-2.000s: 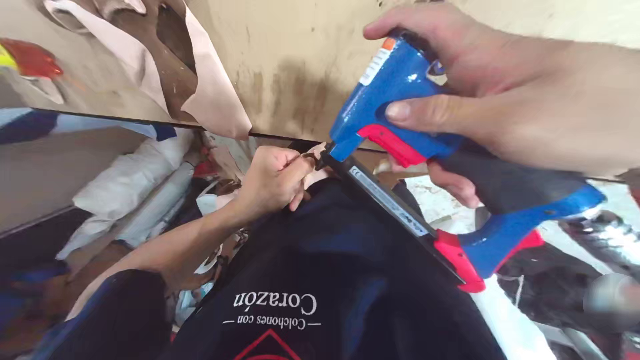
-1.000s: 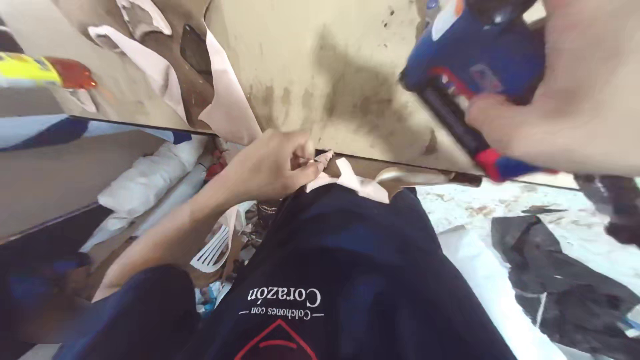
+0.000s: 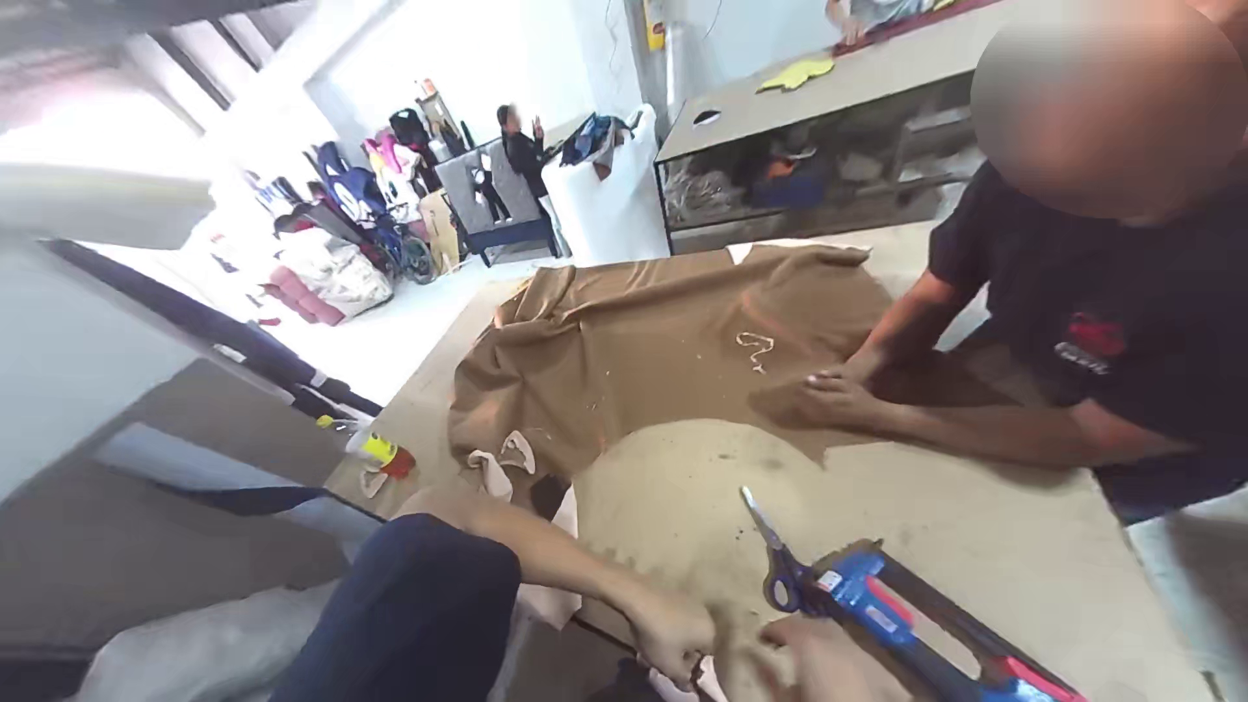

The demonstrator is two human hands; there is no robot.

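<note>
At the table's near edge my left hand (image 3: 675, 634) is closed on a strip of pale pink fabric (image 3: 710, 681). Just right of it is my right hand (image 3: 829, 658), blurred and partly cut off by the frame's lower edge, so its grip does not show. Beyond my right hand, a blue and red staple gun (image 3: 882, 609) lies on the table (image 3: 985, 507). Scissors with dark blue handles (image 3: 780, 575) rest against its left end, blades pointing away. A large brown fabric (image 3: 663, 366) is spread over the far part of the table.
Across the table at right, a co-worker's hands (image 3: 838, 395) rest on the brown fabric. A plastic bottle (image 3: 380, 450) lies at the table's left edge. Behind stand a large white bag (image 3: 604, 205) and another table with shelves (image 3: 829, 102). Another person is farther back.
The staple gun, held in my right hand in both earlier frames, now lies on the table. My right hand has come close to my left. The view has swung up to the room.
</note>
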